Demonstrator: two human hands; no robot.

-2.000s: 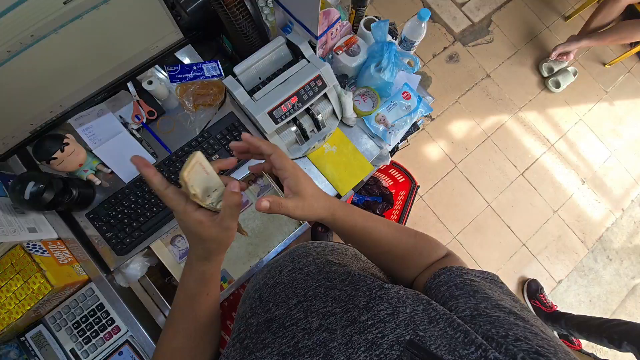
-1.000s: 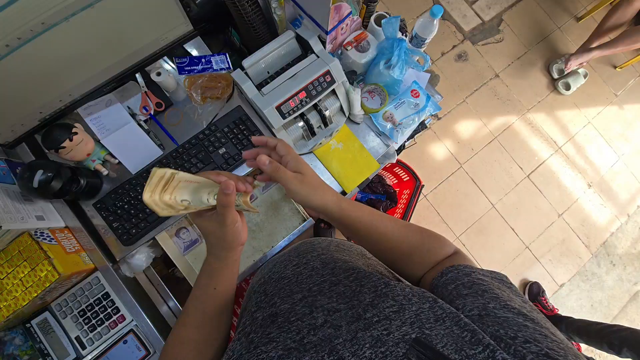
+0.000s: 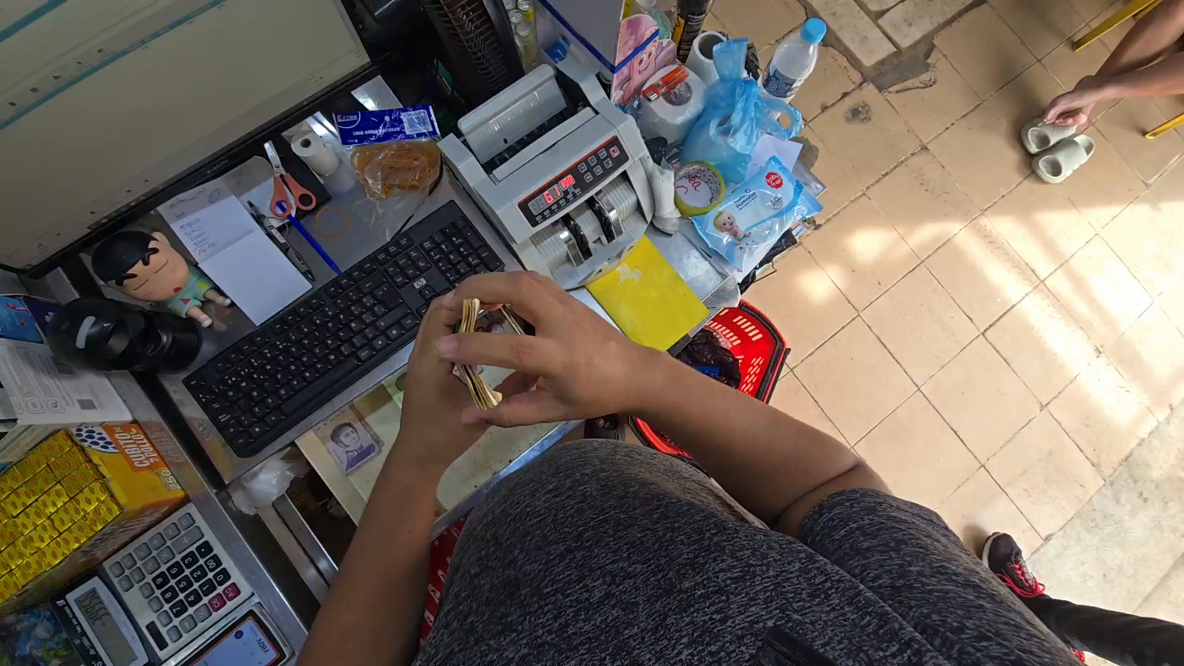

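A stack of banknotes (image 3: 478, 393), seen on its edge, is held between both hands above the near side of the counter. My left hand (image 3: 430, 388) grips it from the left, with its fingers largely hidden behind the notes and the other hand. My right hand (image 3: 546, 356) holds the stack from the right, its fingers curved over the edge. Just beyond the hands lies a black keyboard (image 3: 342, 333). A banknote counting machine (image 3: 564, 176) with a lit red display stands behind them, and a yellow pad (image 3: 647, 294) lies at its front.
A monitor (image 3: 166, 102) stands at the upper left, near scissors (image 3: 289, 192) and a figurine (image 3: 157, 273). A calculator (image 3: 176, 578) sits lower left. A water bottle (image 3: 793, 60) and blue plastic bag (image 3: 731, 120) are beyond the machine. A red basket (image 3: 763, 351) is below the counter; another person's hand (image 3: 1073, 100) is upper right.
The banknotes, fanned out toward the left one second ago, are now upright on edge between both hands. My right hand has closed around them.
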